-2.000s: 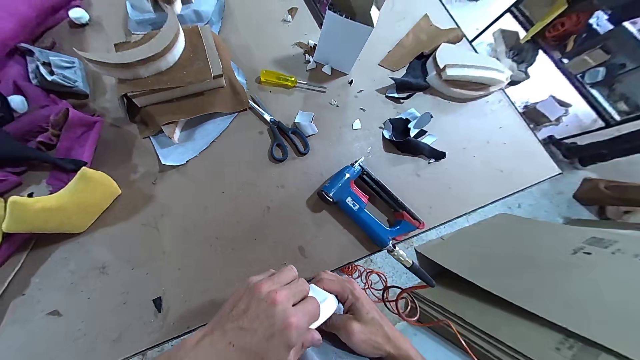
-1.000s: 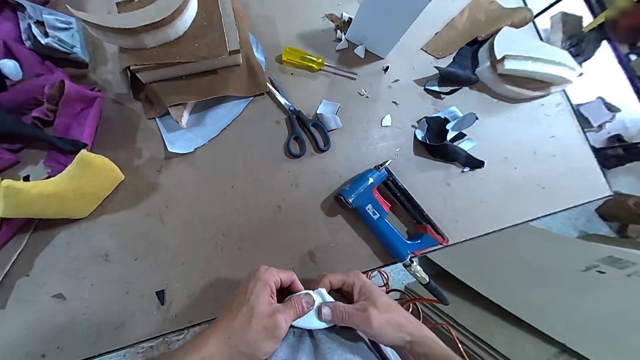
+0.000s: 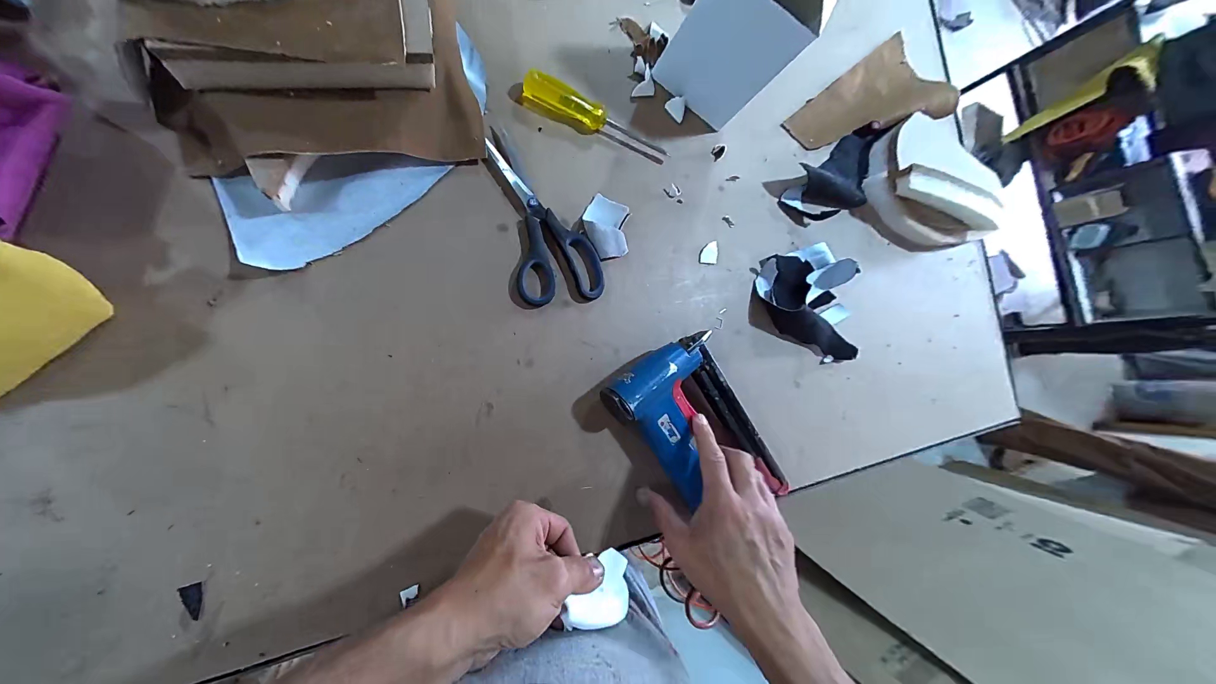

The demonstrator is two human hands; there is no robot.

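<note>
Pinched between the thumb and fingers of my left hand (image 3: 527,575) is a small white piece (image 3: 600,597), held at the table's front edge above my lap. My right hand (image 3: 727,522) lies over the handle of a blue pneumatic stapler (image 3: 665,408), its index finger by the red trigger; whether the fingers are closed round the handle cannot be told. The stapler rests on the table with its nose pointing away from me. Black-handled scissors (image 3: 551,237) lie beyond it, partly open, beside a yellow-handled screwdriver (image 3: 570,104).
Brown material with wooden strips (image 3: 313,114) lies over light blue fabric (image 3: 323,209) at the back left. Yellow fabric (image 3: 43,309) is at the left. Dark scraps (image 3: 803,299) and a white padded piece (image 3: 926,185) lie right. Cardboard (image 3: 1026,570) and coiled orange hose (image 3: 698,608) are beyond the front edge.
My right hand has let go of the white piece and moved right onto the stapler. My left hand still holds the white piece.
</note>
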